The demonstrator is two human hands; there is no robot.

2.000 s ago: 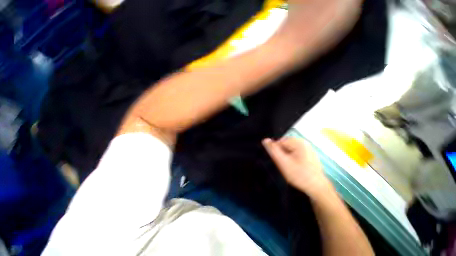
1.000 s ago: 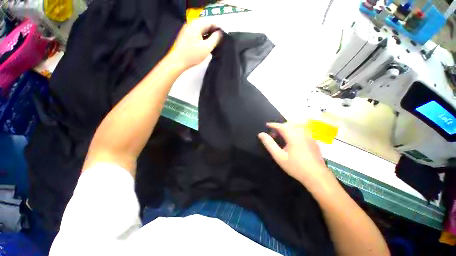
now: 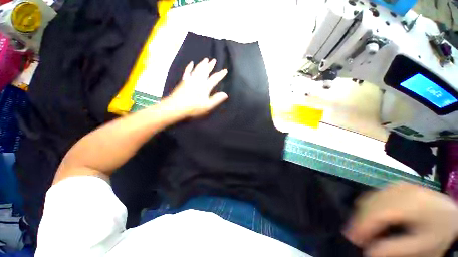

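A black garment panel (image 3: 246, 85) lies spread on the white tabletop, left of the sewing machine, and hangs over the front edge onto the lap. My left hand (image 3: 203, 90) rests flat on the panel with its fingers spread, holding nothing. My right hand (image 3: 409, 221) is blurred at the lower right, below the table edge, near a small stack of black cut strips (image 3: 411, 153). Its fingers look curled, and I cannot tell if it holds anything.
The white sewing machine (image 3: 371, 60) with a lit blue screen stands at upper right. A yellow tape guide (image 3: 306, 115) is on the bed. Green measuring tape (image 3: 346, 163) runs along the front edge. A black garment pile (image 3: 85, 65) hangs at left beyond yellow edge tape (image 3: 140, 62).
The panel has gone from lifted and folded to spread flat. My left hand has let go of its edge and lies open on it. My right hand has moved off the panel to the lower right.
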